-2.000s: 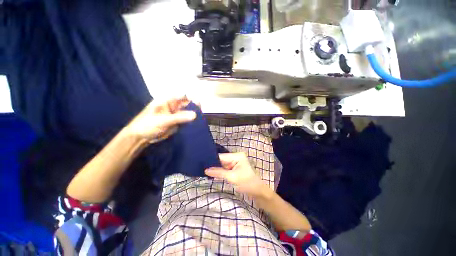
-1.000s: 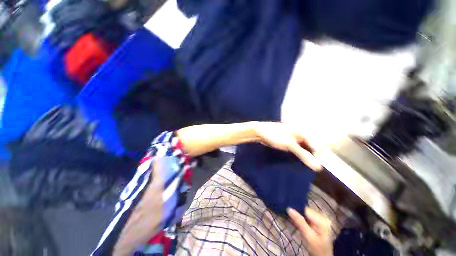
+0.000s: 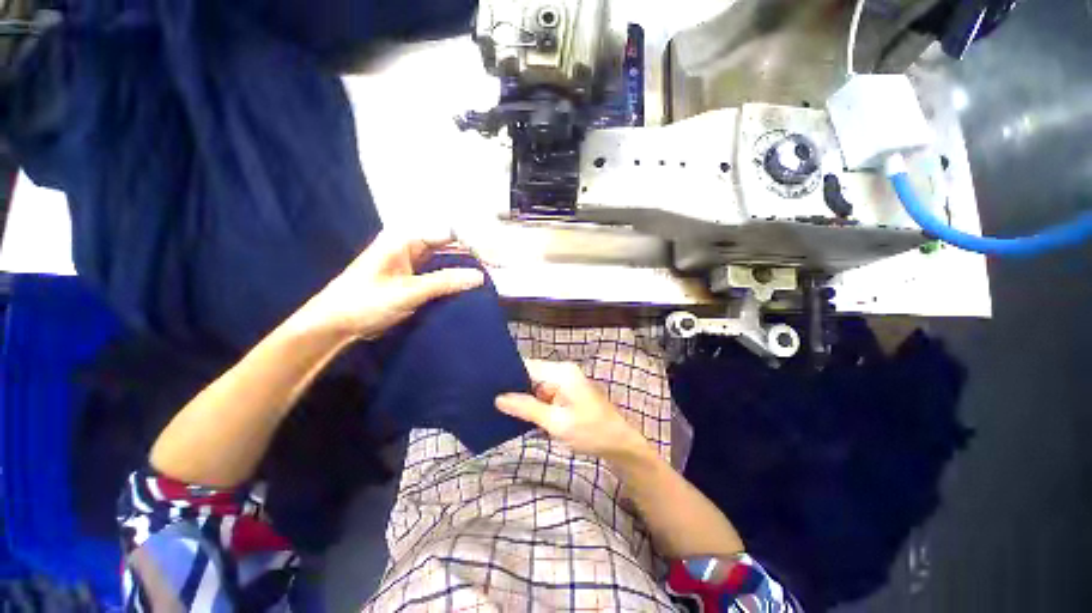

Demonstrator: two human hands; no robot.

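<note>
A navy fabric piece (image 3: 449, 359) is stretched flat between my hands above the checked apron, in front of the table edge. My left hand (image 3: 401, 281) pinches its upper edge, thumb on top. My right hand (image 3: 569, 410) grips its lower right edge between thumb and fingers. The cloth's left part runs under my left forearm, where its link to the heap is hidden. The navy garment heap (image 3: 228, 156) lies on the table's left and hangs over its edge. The needle area (image 3: 545, 156) of the sewing machine is up and right of my hands, apart from the cloth.
The cream machine arm (image 3: 671, 168) has a round dial (image 3: 790, 158). A blue tube (image 3: 982, 244) leaves a white box (image 3: 880, 120). A metal bracket (image 3: 733, 328) juts past the table's front edge. A dark navy pile (image 3: 826, 467) lies lower right, and blue material (image 3: 54, 419) at left.
The view swung left and is back over the machine. Both hands still hold the cloth, at nearly the same place as two seconds ago.
</note>
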